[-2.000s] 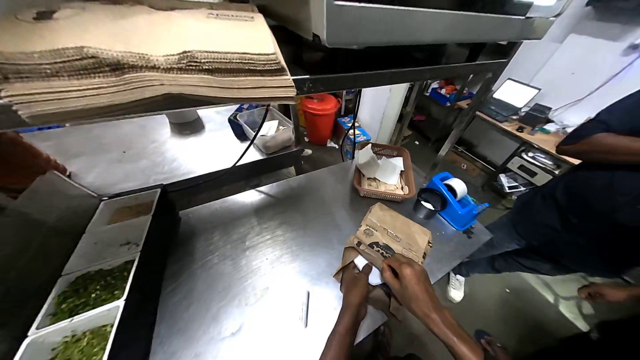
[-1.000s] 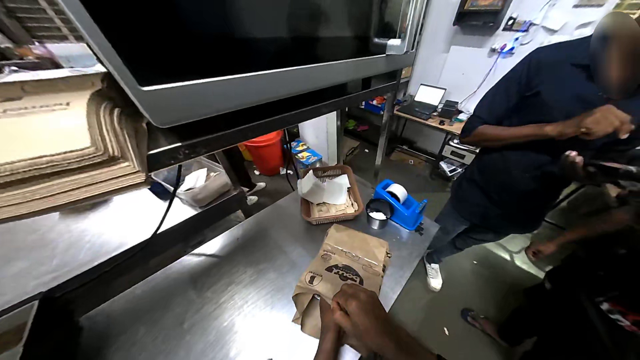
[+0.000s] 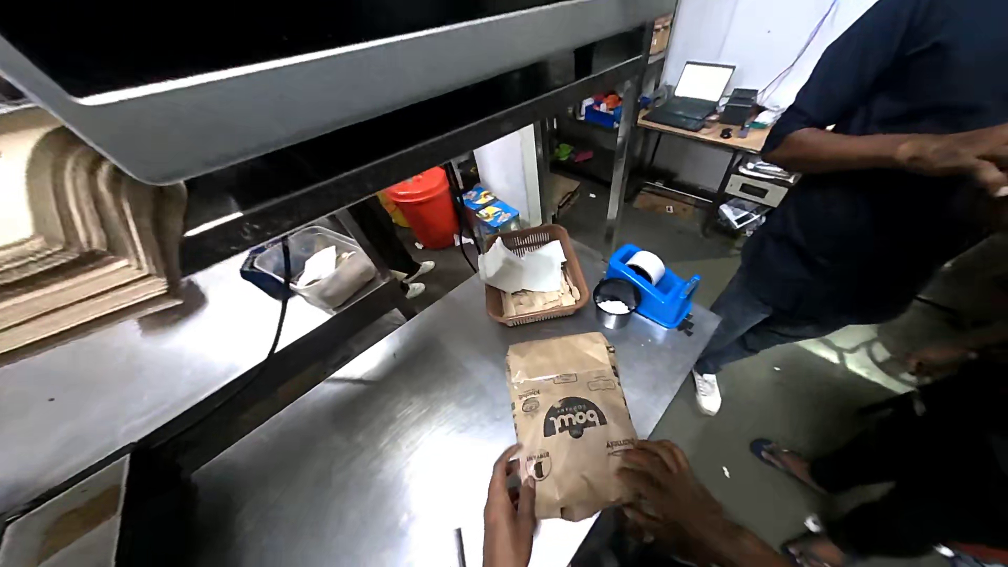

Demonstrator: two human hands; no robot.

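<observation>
A brown printed paper bag (image 3: pixel 571 429) lies on the steel table, its far end folded over with a shiny strip across it. At the bag's near left edge is my left hand (image 3: pixel 510 508), thumb and fingers around that side. My right hand (image 3: pixel 669 484) grips the near right edge. Beyond the bag stand a brown plastic basket (image 3: pixel 583 272) holding white and brown paper pieces, a small dark-and-steel cup (image 3: pixel 616 303) with white contents, and a blue tape dispenser (image 3: pixel 665 303) with a roll.
Steel table (image 3: pixel 339 457) under the bag; a pen-like object (image 3: pixel 460 547) at its near edge. Stacked brown paper bags (image 3: pixel 94 236) and a large grey-framed appliance (image 3: pixel 315 87) sit on the shelf above. A person in dark clothes (image 3: pixel 858 197) stands right; another person's legs (image 3: pixel 874 472) are lower right.
The bag now lies straighter, its printed face fully in view. My hands have parted from close together at its near end to opposite sides. The view has shifted.
</observation>
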